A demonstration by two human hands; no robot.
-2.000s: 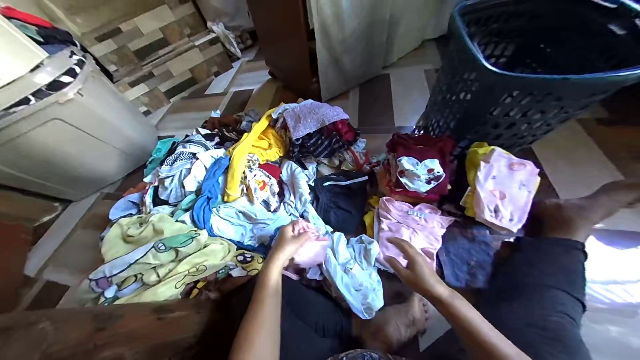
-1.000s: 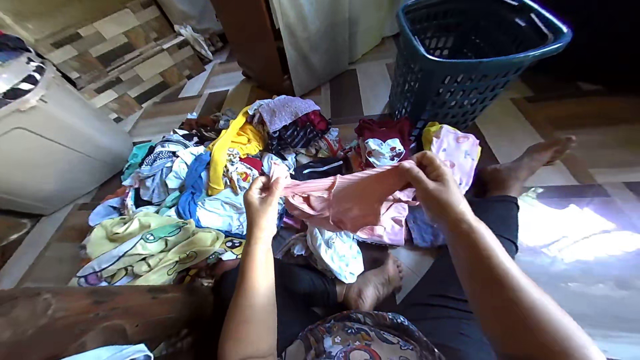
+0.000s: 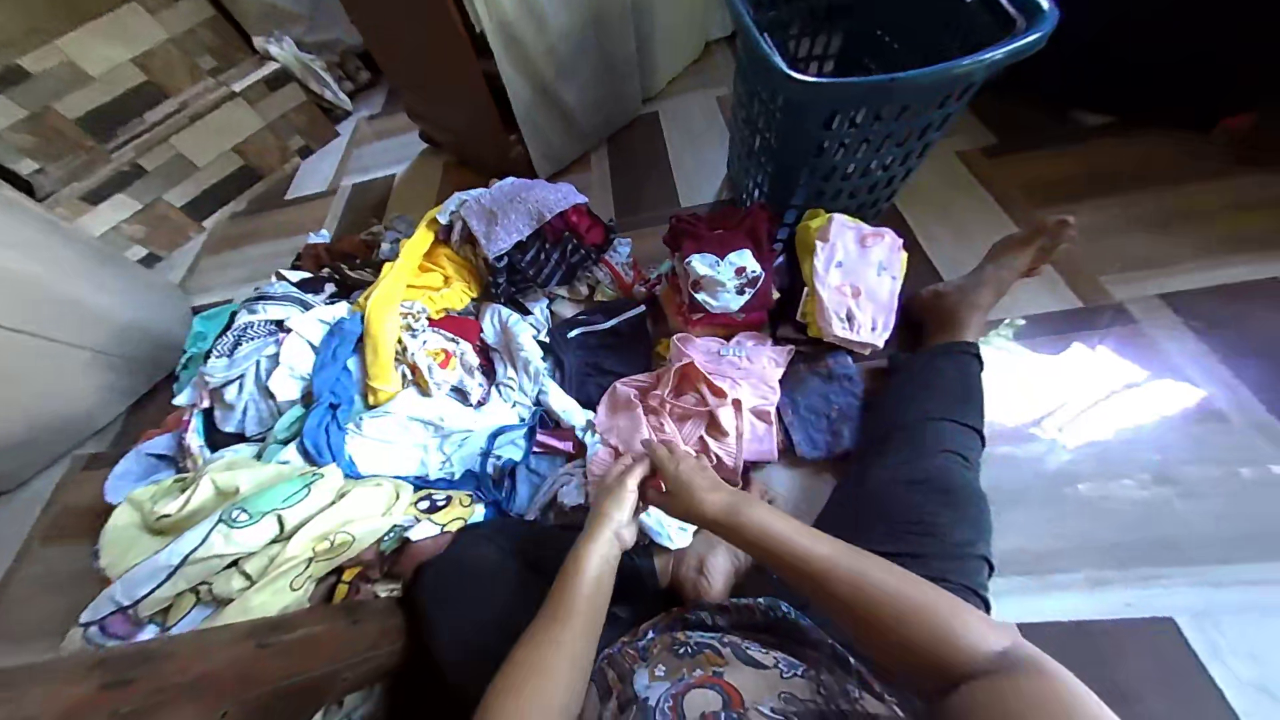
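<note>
A pink ribbed garment (image 3: 650,405) lies spread in front of me, partly over a light pink piece of clothing (image 3: 755,375). At its near edge my left hand (image 3: 620,500) and my right hand (image 3: 685,482) meet, fingertips close together; whether they pinch the cloth is hard to see. Just below them a white-and-blue garment (image 3: 667,528) shows by my foot. Beyond are a dark red folded pile with a white heart-shaped patch (image 3: 722,280), a folded pink printed garment (image 3: 860,280) on yellow cloth, and dark blue folded cloth (image 3: 822,403).
A large heap of mixed clothes (image 3: 430,430) spreads to the left, with a yellow printed cloth (image 3: 240,530) nearest. A dark blue plastic laundry basket (image 3: 850,130) stands at the back. A grey container (image 3: 80,320) is at far left; a wooden beam (image 3: 210,655) crosses lower left.
The pink garment was stretched between my raised hands a second ago; now it lies lower, crumpled on the clothes, and my hands have come together at its near edge.
</note>
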